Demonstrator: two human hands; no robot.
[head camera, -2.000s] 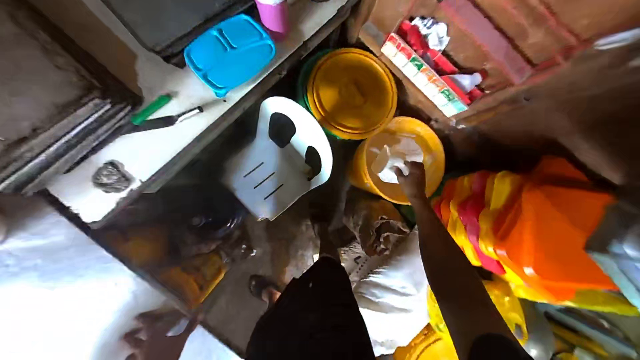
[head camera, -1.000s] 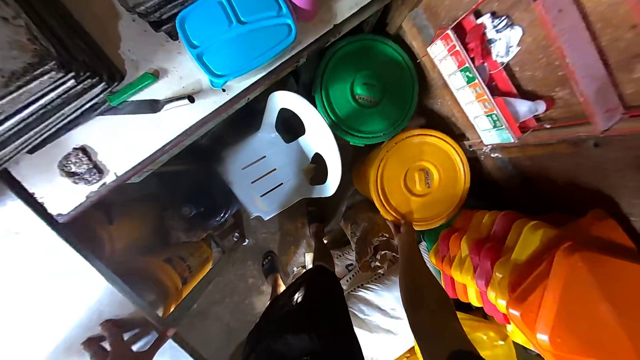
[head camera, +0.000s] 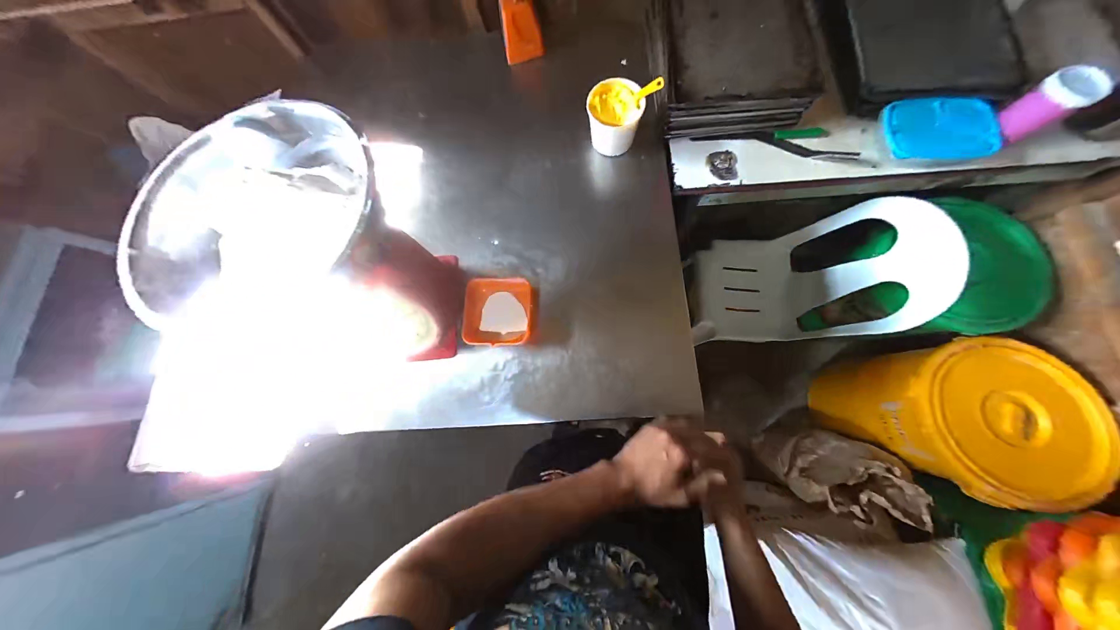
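My left hand (head camera: 658, 464) and my right hand (head camera: 716, 468) meet at the table's near right corner, overlapping and blurred. No object shows between them, but their palms and most fingers are hidden. Ahead of them on the dark metal tabletop (head camera: 569, 236) is an orange square dish (head camera: 473, 311) holding something white. It stands beside a red device (head camera: 448, 346), partly lost in glare, next to a large round bowl (head camera: 131, 236) with a shiny rim. Farther back, a white cup (head camera: 612, 138) contains yellow stuff and a yellow spoon (head camera: 650, 87).
A white plastic chair (head camera: 752, 280) stands right of the table, before a green lidded bucket (head camera: 1015, 262). Nearer are a yellow lidded bucket (head camera: 954, 420), crumpled brown paper (head camera: 849, 477) and a white sack (head camera: 840, 569). A shelf bears a blue container (head camera: 942, 128) and dark trays (head camera: 744, 52).
My right hand was inside the yellow bucket, then at its lidded rim; now it is away from the bucket and against my left hand. The view has swung left to the table.
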